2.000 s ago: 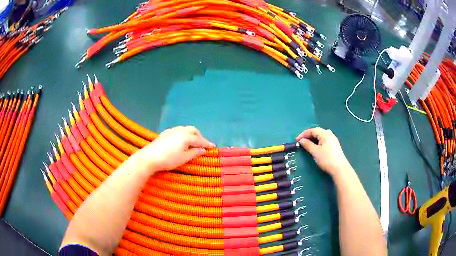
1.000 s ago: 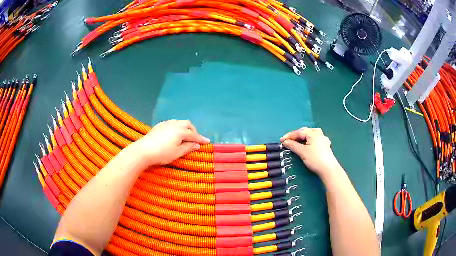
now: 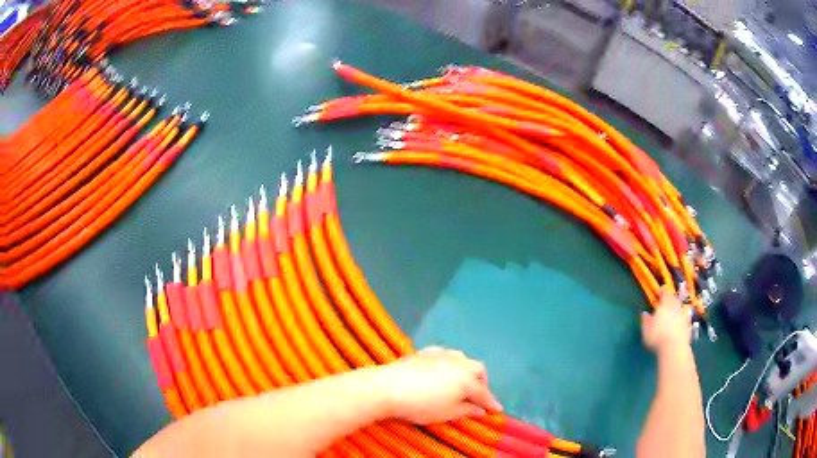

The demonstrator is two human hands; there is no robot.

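Orange cables (image 3: pixel 313 313) lie side by side in a curved row, silver lugs pointing up at the left ends. Red sleeves form a band near each end. My left hand (image 3: pixel 448 385) is curled over the top cable of the row, near the right red band. The row's lower right part runs out of the picture. A loose pile of similar cables (image 3: pixel 537 152) arches behind. My right hand (image 3: pixel 667 322) is at the pile's right end, its fingers among the yellow and black cable ends. The fingers are small and blurred, so their grip cannot be made out.
More orange cables (image 3: pixel 72 188) lie in a bundle at the left, with others behind them. A black fan (image 3: pixel 773 282) stands at the right edge, above a white cord (image 3: pixel 717 394) and a red piece (image 3: pixel 757 414). Blurred factory equipment is beyond the bench.
The view has swung left and up. My right hand has left the lug end of the top row cable and reached out to the pile. My left hand stays at the row.
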